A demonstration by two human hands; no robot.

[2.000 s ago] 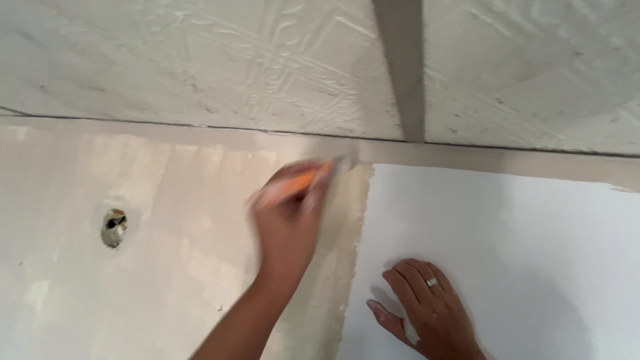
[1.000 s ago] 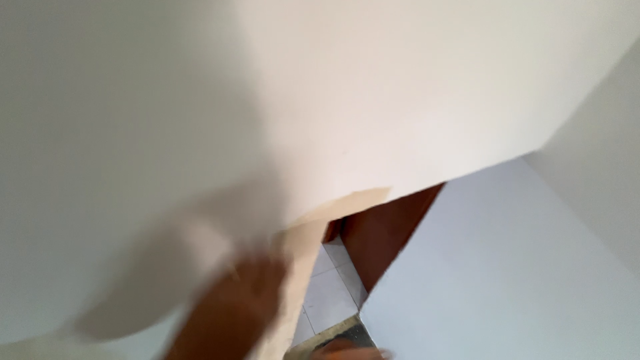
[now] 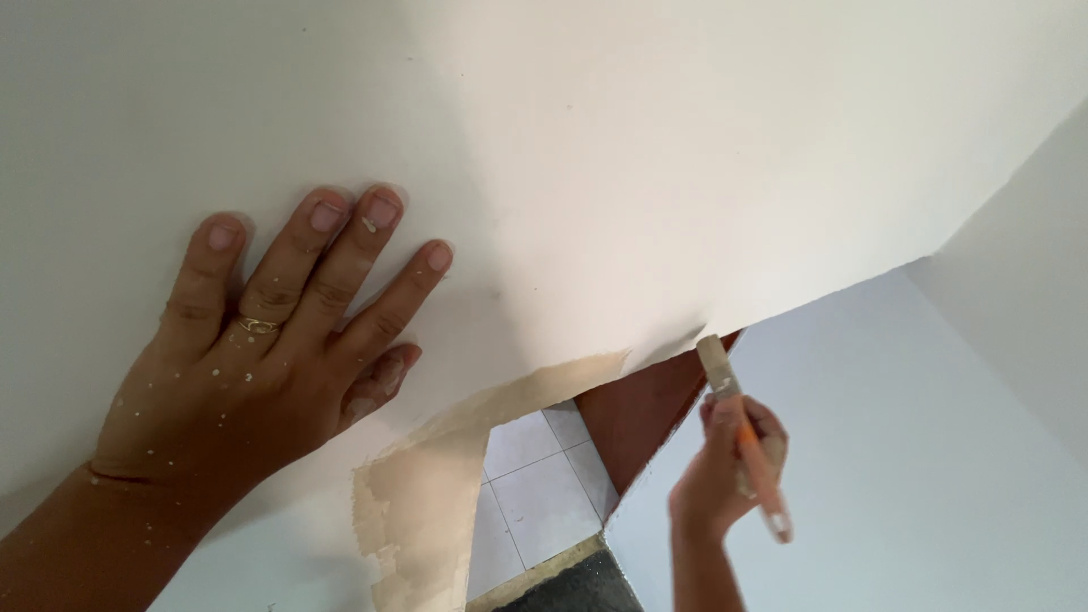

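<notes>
My left hand (image 3: 255, 365) lies against a pale wall surface (image 3: 595, 195), fingers spread. It wears a ring and has specks of paint on its skin. To the right, my right hand (image 3: 735, 472) grips a paintbrush (image 3: 748, 442) by its orange handle. The brush's pale bristles point up at the lower edge of the wall surface; whether they touch it is unclear. Left of the brush, a beige painted band (image 3: 544, 382) runs along that edge and widens downward into a patch (image 3: 421, 501) with ragged borders.
Beyond the edge are a reddish-brown panel (image 3: 650, 416), white floor tiles (image 3: 544, 493) and a dark surface with a pale border (image 3: 578, 586). A bluish-white wall (image 3: 901, 442) stands at the right, meeting another pale wall (image 3: 1045, 255).
The view has swung from a wall beside a patterned surface to this edge. The brush, in my left hand two seconds ago, is now in my right. My left hand now lies flat.
</notes>
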